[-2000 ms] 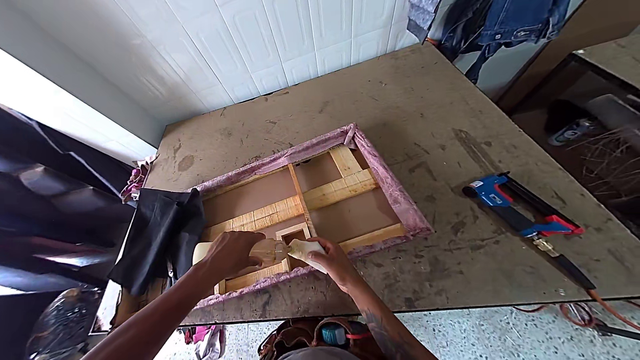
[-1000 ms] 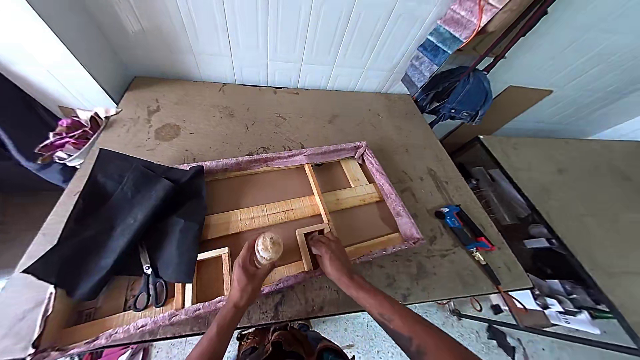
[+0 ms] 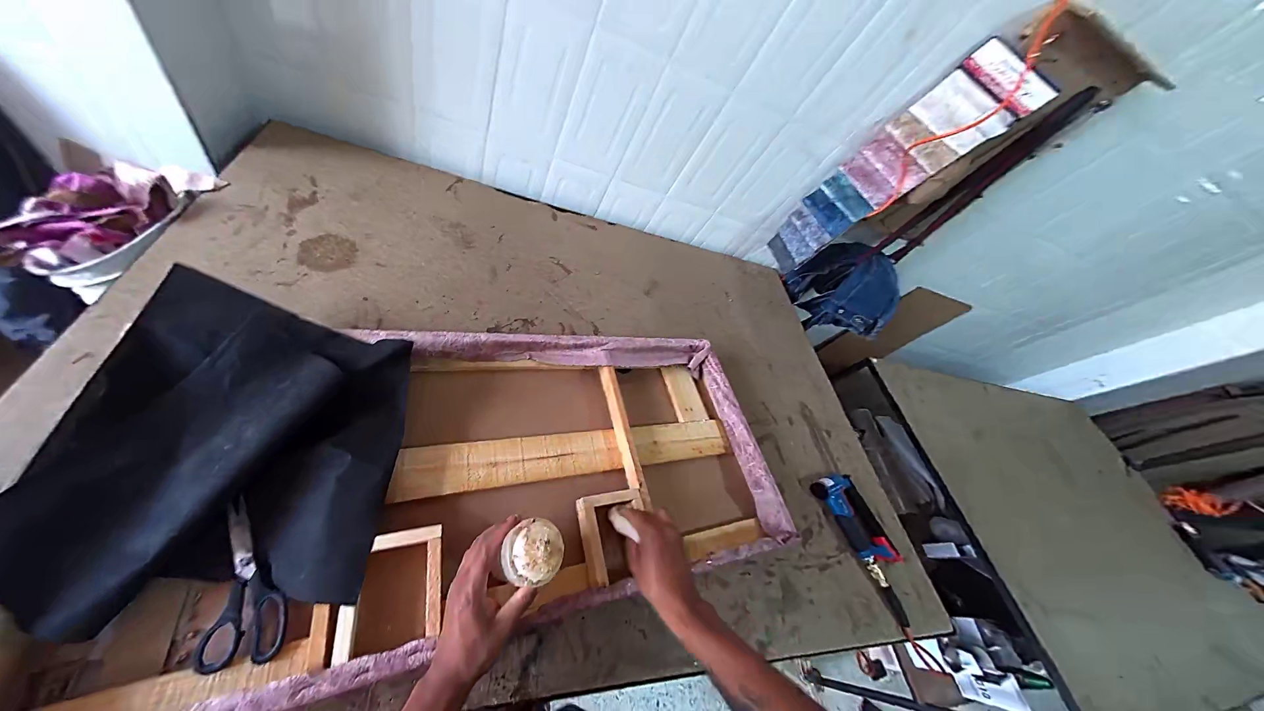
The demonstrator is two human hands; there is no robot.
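Note:
A wooden frame (image 3: 513,459) edged in pink fabric lies open side up on the table. My left hand (image 3: 479,602) holds a small round container (image 3: 533,551), its pale, stained top or mouth facing me, above the frame's near rail. Inside a small wooden box section (image 3: 590,538) of the frame, my right hand (image 3: 654,553) has its fingers on a small whitish thing (image 3: 624,523), which they partly hide. Black cloth (image 3: 217,405) covers the frame's left part, and black-handled scissors (image 3: 242,592) rest partly on it.
On the table (image 3: 464,247), right of the frame, lies a blue and black air stapler (image 3: 855,518) with its hose. A basin of purple fabric scraps (image 3: 99,222) sits at the left. Fabric swatches (image 3: 869,173) hang on the wall. A second table (image 3: 1047,494) stands at the right.
My hands were together over the frame two seconds ago; now they are apart, the right one in the box section. The view has swung a lot, and the scissors show.

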